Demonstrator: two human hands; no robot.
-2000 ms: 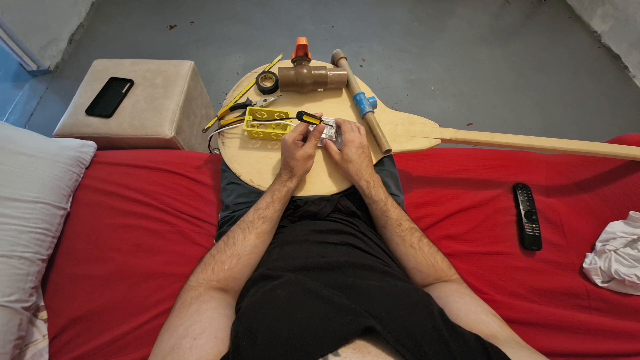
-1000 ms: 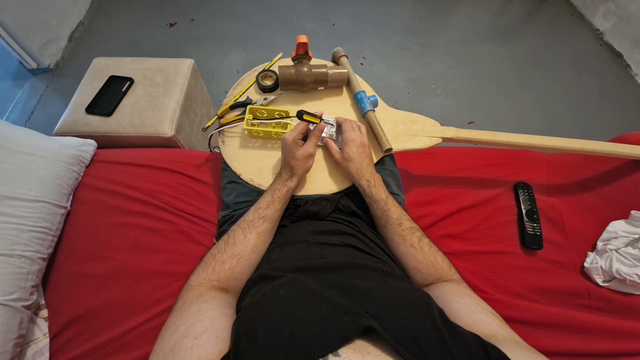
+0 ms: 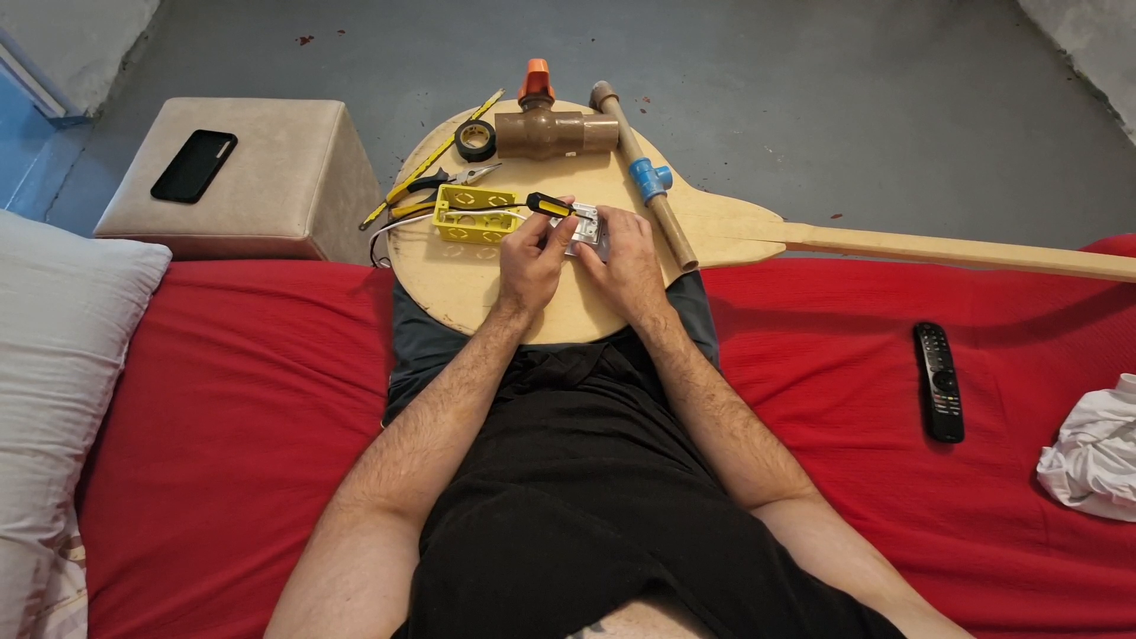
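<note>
My left hand (image 3: pixel 531 266) grips a small black-and-yellow screwdriver (image 3: pixel 549 206) between thumb and fingers, its tip over a white electrical wall fitting (image 3: pixel 586 227). The fitting's far side is held by my right hand (image 3: pixel 626 262). Black and white wires run to the fitting through a yellow electrical box (image 3: pixel 477 232), which stands just left of my left hand. All of this is on a round wooden board (image 3: pixel 453 288) across the lap. Where the screwdriver tip touches is too small to tell.
Beyond the box lie pliers (image 3: pixel 444 180), a yellow folding rule (image 3: pixel 435 157) and black tape (image 3: pixel 475 140). A brown valve (image 3: pixel 541 131) and a pipe with a blue tee (image 3: pixel 650 178) lie behind my hands. A phone (image 3: pixel 193 167) rests on a beige pouf, a remote (image 3: pixel 939 382) on red cloth.
</note>
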